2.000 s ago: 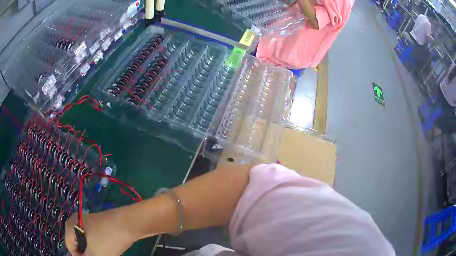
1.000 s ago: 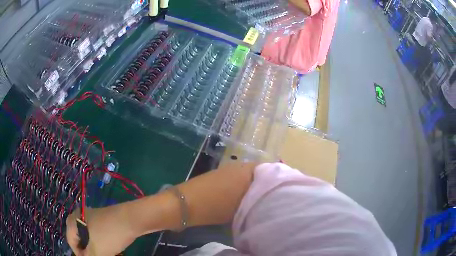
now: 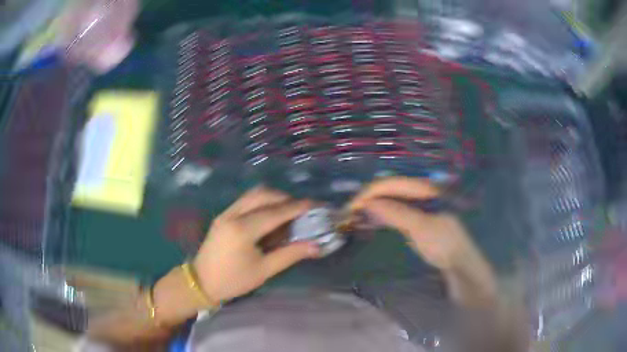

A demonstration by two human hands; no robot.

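Note:
The frame is blurred by motion. My left hand [image 3: 244, 240] is at the lower centre, its thumb and fingers closed around a silver round part [image 3: 313, 230]. My right hand [image 3: 412, 216] is just to the right, its fingertips pinched close to the part around something small and dark with a gold-brown tint, too blurred to name. A filled blister tray [image 3: 302, 103] with rows of shiny round parts and red lead wires lies beyond both hands.
A yellow sheet [image 3: 141, 172] with a white label lies at left on the green mat [image 3: 117, 237]. A clear side tray [image 3: 564, 199] stands at right. Blurred clear plastic trays [image 3: 481, 41] are at the upper right. A blurred pink shape is at the upper left.
The view has swung from the right side to the filled tray straight ahead. Both hands now show, with the silver part in my left hand. The other person's pink sleeve has left its earlier place.

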